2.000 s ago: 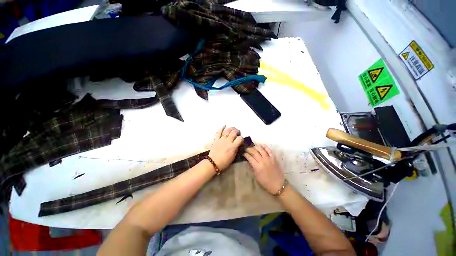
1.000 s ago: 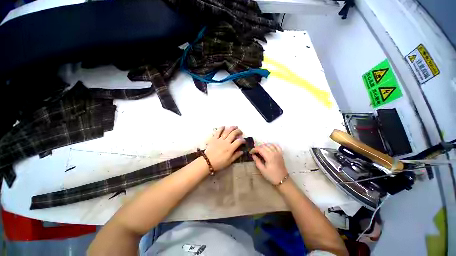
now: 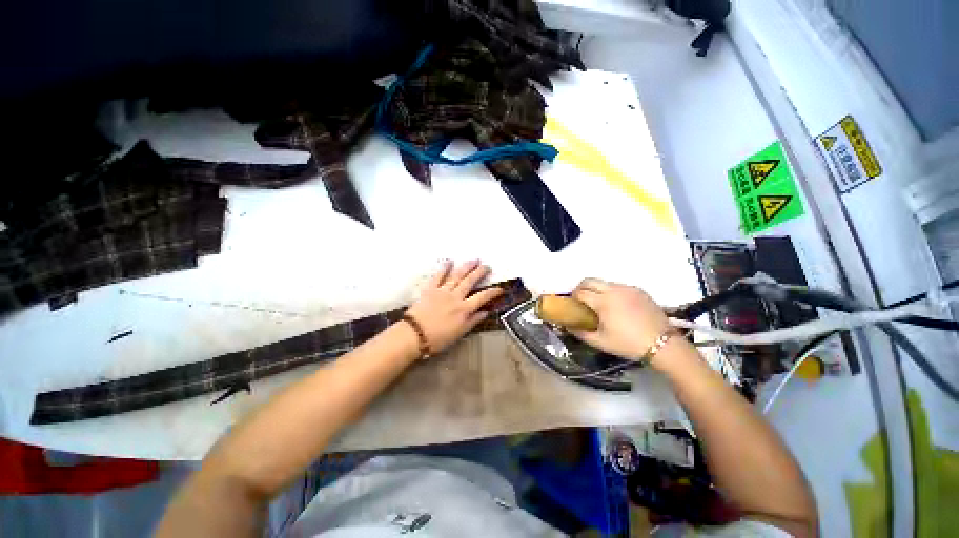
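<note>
A long dark plaid strip (image 3: pixel 226 368) lies along the near side of the white-covered table, its right end near the middle. My left hand (image 3: pixel 450 305) lies on the strip near that end, fingers spread, pressing it down. My right hand (image 3: pixel 623 321) is closed around the tan wooden handle of a steam iron (image 3: pixel 563 347). The iron's pointed tip is at the strip's right end, close to my left fingertips. Whether the tip touches the cloth is hard to tell.
A phone (image 3: pixel 543 212) lies beyond my hands, beside a blue cord (image 3: pixel 463 160) and heaped plaid pieces (image 3: pixel 473 100). More plaid pieces (image 3: pixel 126 236) lie at left. The dark iron rest (image 3: pixel 736 299) stands at right. The hose (image 3: pixel 799 315) runs right from the iron.
My right hand has left the strip, taken hold of the iron and brought it left from the table's right end to the strip. My left hand has shifted slightly left and its fingers are spread.
</note>
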